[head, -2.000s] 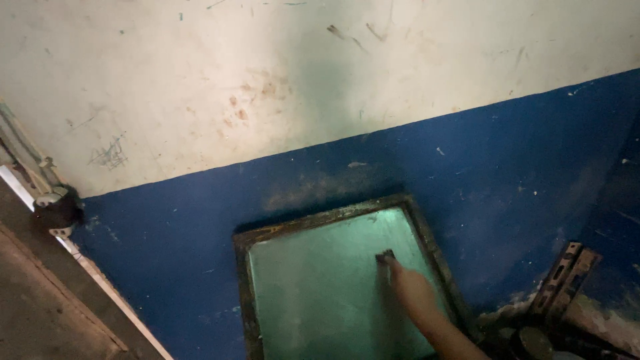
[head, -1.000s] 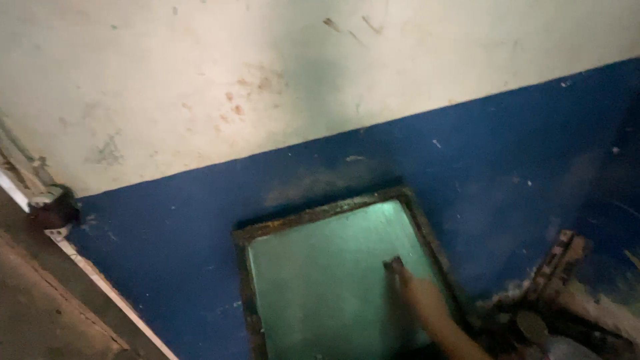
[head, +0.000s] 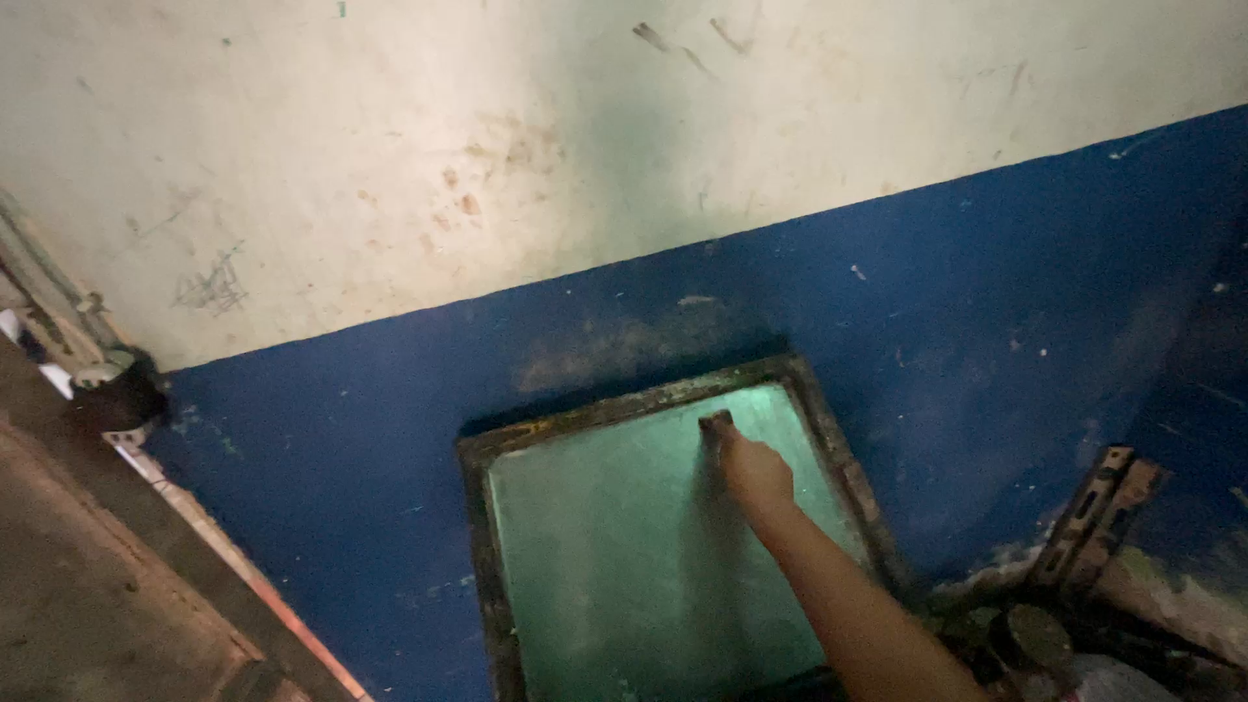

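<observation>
My right hand [head: 759, 473] reaches in from the lower right over a framed pane [head: 595, 546] with a greenish mesh or sheet surface, which leans against the wall. Its fingers are closed on a small dark block [head: 716, 420], held against the upper right part of the pane. What the block is made of cannot be told. A dark, worn frame [head: 624, 402] surrounds the pane, and its lower edge is mostly out of view. My left hand is not in view.
The wall is cream above and blue [head: 975, 292] below. Slotted metal angle pieces [head: 1087, 517] lean at the right, beside dark clutter and a round object [head: 1035, 634]. At the left are a pipe or post with a black wrap [head: 122, 395] and a brown beam.
My right hand, with the small dark block, has moved up the pane toward its top edge.
</observation>
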